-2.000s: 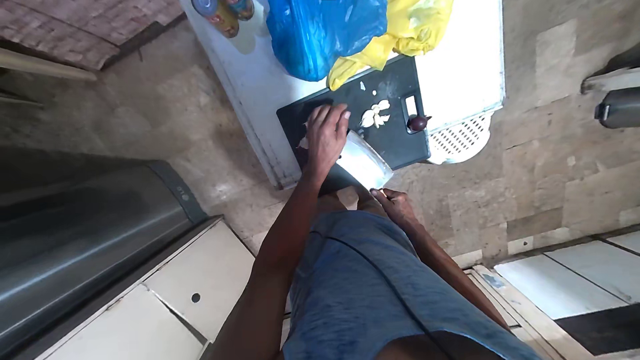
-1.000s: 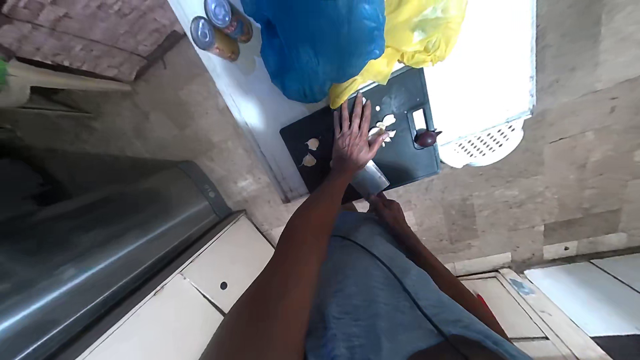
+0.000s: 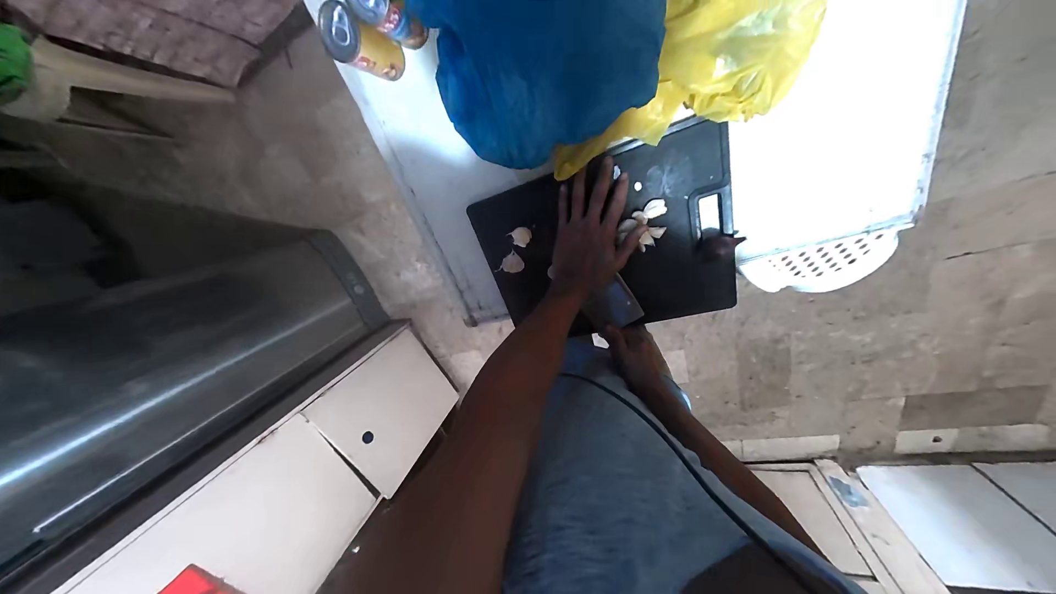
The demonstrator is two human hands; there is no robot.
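A black cutting board (image 3: 689, 280) lies on the white table. My left hand (image 3: 587, 231) is flat over the blade of a cleaver (image 3: 616, 307) on the board, palm down, fingers slightly spread. The cleaver's handle is in my right hand (image 3: 634, 351) at the board's near edge, mostly hidden by the fingers. Peeled garlic cloves (image 3: 653, 209) lie just right of my left fingers. Unpeeled cloves (image 3: 520, 237) rest at the board's left side. A small red onion (image 3: 719, 246) sits by the board's handle slot. Whatever is under the blade is hidden.
A blue plastic bag (image 3: 549, 82) and a yellow plastic bag (image 3: 734, 58) stand behind the board, partly over its far edge. Cans (image 3: 379, 54) stand at the table's left edge. A white perforated plastic item (image 3: 825, 262) juts out below the table's right edge (image 3: 858, 235).
My left hand has shifted right and now lies flat over the blade, which showed more fully two seconds ago. My right hand has kept its hold on the cleaver.
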